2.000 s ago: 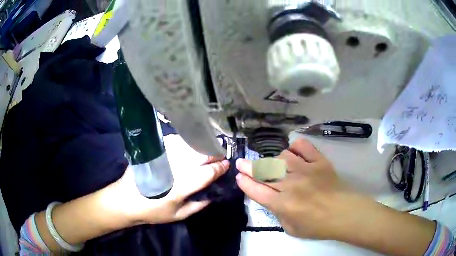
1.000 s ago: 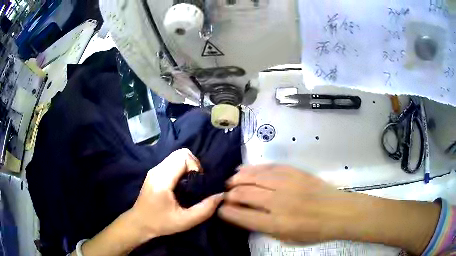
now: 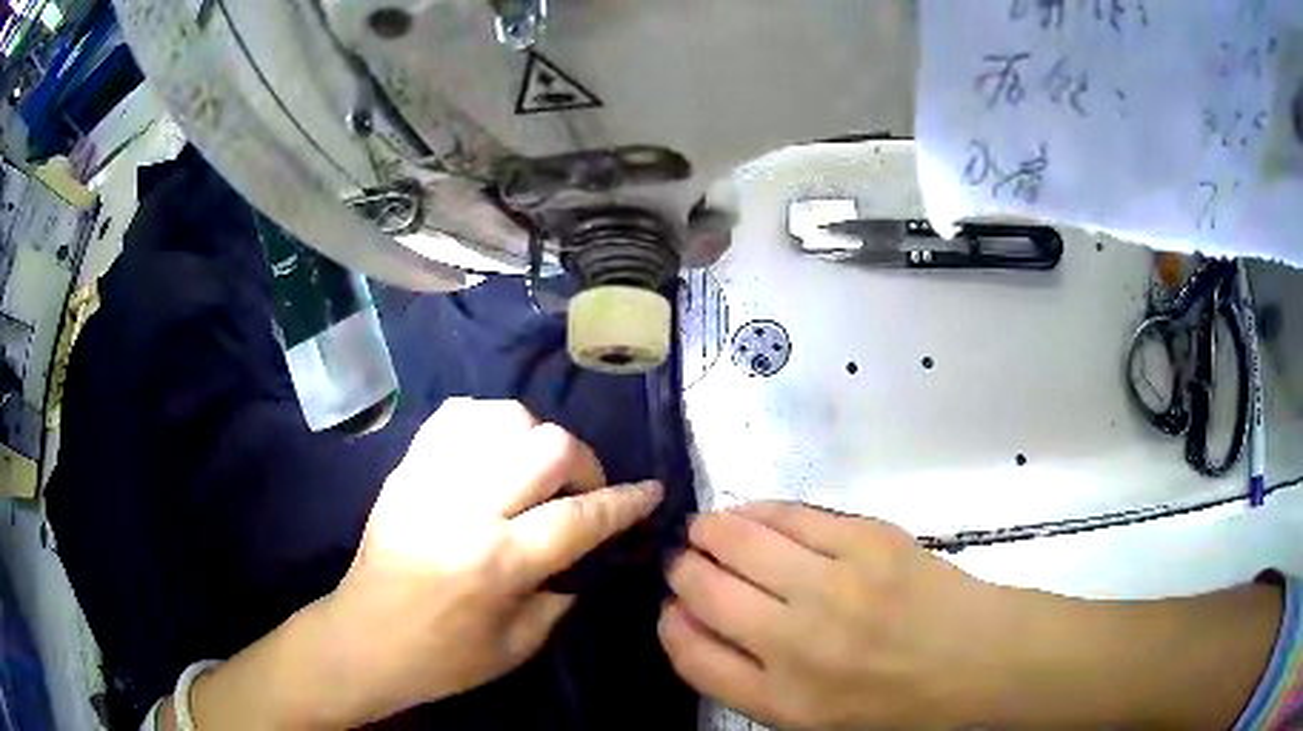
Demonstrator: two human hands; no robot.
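Note:
The dark navy garment point(image 3: 215, 429) fills the left side and runs under the off-white machine head point(image 3: 800, 72). Its narrow folded edge point(image 3: 665, 414) runs down from beside the cream tension knob point(image 3: 619, 329). My left hand point(image 3: 479, 550) presses on the cloth, index fingertip on the folded edge, thumb tucked low. My right hand point(image 3: 815, 607) pinches the same edge with its fingertips, just right of and below the left fingertip. The needle and presser foot are hidden behind the head and knob.
The dark green lamp with silvery end point(image 3: 343, 374) hangs above the cloth at left. Black snips point(image 3: 943, 243) lie on the machine bed point(image 3: 886, 429). Scissors point(image 3: 1193, 371) and a pen point(image 3: 1255, 414) lie at far right. A handwritten note point(image 3: 1100, 129) hangs at upper right. Papers lie at far left.
My hands left the needle area and came down nearer to me along the cloth. Since a second ago my left hand has flattened from its curled hold, with the index finger extended onto the edge. The view shifted.

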